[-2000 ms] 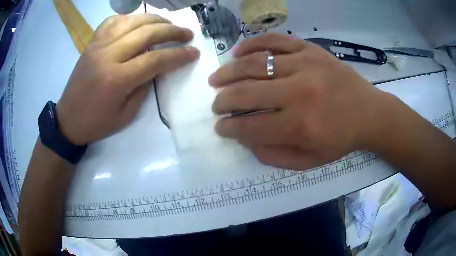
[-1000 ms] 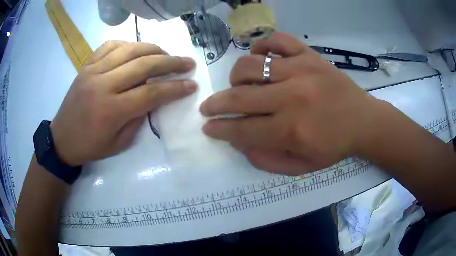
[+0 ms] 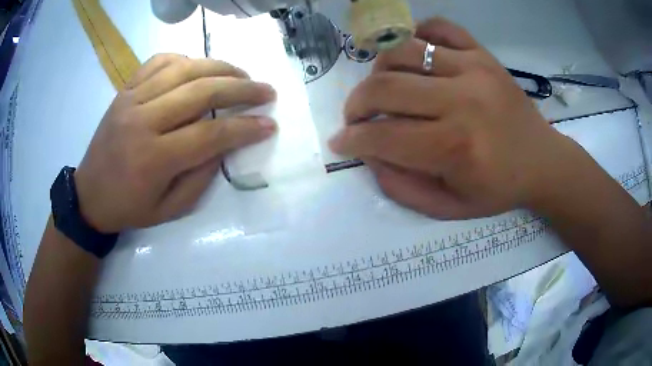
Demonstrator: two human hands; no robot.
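A white fabric strip point(image 3: 289, 121) lies on the glossy white table and runs up to the presser foot point(image 3: 289, 28) over the shiny round needle plate point(image 3: 319, 46). My left hand point(image 3: 182, 136) lies flat, its fingertips pressing on the strip's left part. Its fingers are a little apart and it grips nothing. My right hand point(image 3: 443, 121) is just right of the strip, fingers bent, fingertips near the strip's right edge. Whether it pinches anything is hidden. The strip's near end lies around the level of the right hand's lower fingers and looks sheer and blurred.
The tan roller point(image 3: 382, 25) is just above my right hand. Black thread snips point(image 3: 532, 83), partly covered by that hand, and a grey metal tool point(image 3: 586, 80) lie right. A yellow strip point(image 3: 107, 43) lies left. White fabric pieces point(image 3: 550, 314) are below the table's scaled edge point(image 3: 322, 275).
My right hand has moved right and slightly up, off the middle of the strip. The strip's near end has moved up toward the needle. My left hand has shifted down since the earliest frame.
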